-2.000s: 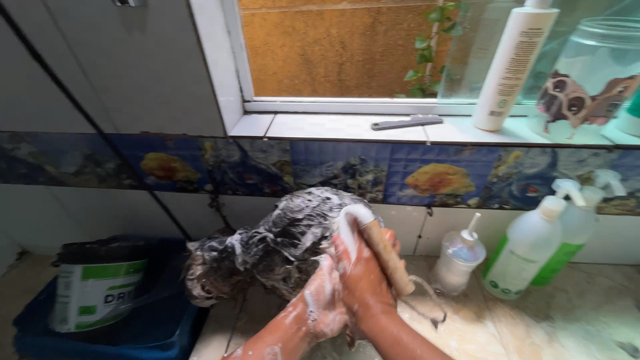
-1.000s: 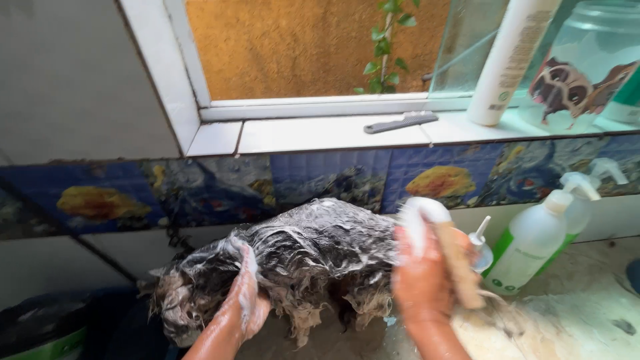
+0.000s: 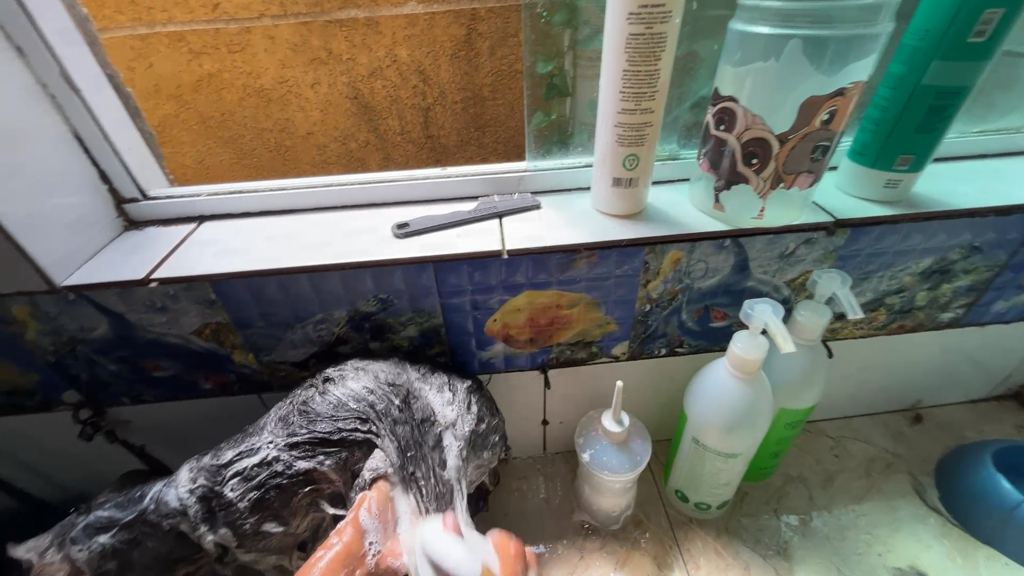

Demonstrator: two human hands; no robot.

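A small dog with dark, wet, lathered fur [image 3: 320, 448] stands at the lower left, its rump toward the middle. My left hand [image 3: 364, 532] is soapy and lies against the fur at its hind end; its fingers are partly hidden by lather. Close to its right, at the bottom edge, my right hand [image 3: 508, 552] is blurred and closed around a white, lather-covered object [image 3: 448, 548]. That object touches or nearly touches the hanging fur; its exact kind is unclear here. The dog's head is not clearly visible.
A nozzle bottle [image 3: 612, 472] and two pump bottles [image 3: 716, 436] [image 3: 788, 400] stand right of the dog. A blue bowl-like item [image 3: 984, 496] is far right. On the sill [image 3: 320, 240] are a grey comb [image 3: 468, 216], white bottle [image 3: 636, 112], dog-print jar [image 3: 788, 128] and green bottle [image 3: 920, 104].
My left hand has moved from the dog's front part to its hind end, beside my right hand. The view has shifted closer to the sill and bottles.
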